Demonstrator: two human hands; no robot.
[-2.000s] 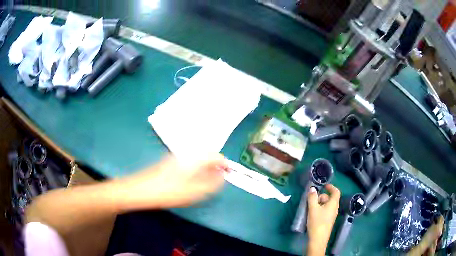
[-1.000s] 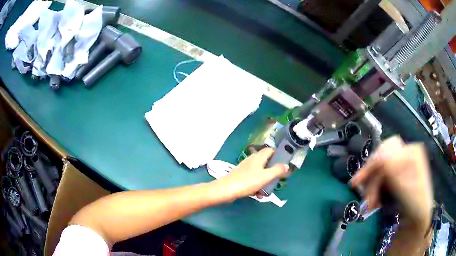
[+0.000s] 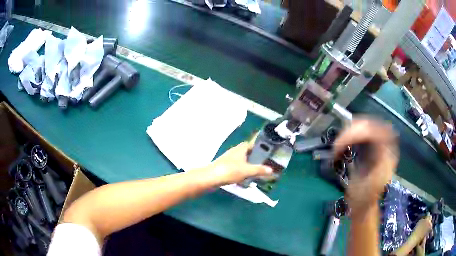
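My left hand (image 3: 237, 165) grips a dark grey appliance housing (image 3: 262, 150), its round head under the whitish press nose (image 3: 285, 131) of the hand press (image 3: 311, 102). The housing is over the press base (image 3: 280, 159). My right hand (image 3: 367, 155) is blurred, raised to the right of the press, by the end of the silver press lever (image 3: 341, 113); its grip is hidden. A white strip (image 3: 252, 194) lies below my left hand. A stack of white sheets (image 3: 199, 125) lies left of the press.
White-wrapped housings (image 3: 62, 65) lie far left. A cardboard box (image 3: 79, 187) of housings is at lower left. Loose housings (image 3: 330, 231) lie at right, partly behind my right hand. A clear plastic bag (image 3: 400, 212) and another person's hand (image 3: 419, 234) are far right. A conveyor belt (image 3: 200, 42) runs behind.
Over two seconds, my left hand took a housing to the press, and my right hand left the housings and rose by the lever. Since one second ago the view has shifted; the housing remains under the nose.
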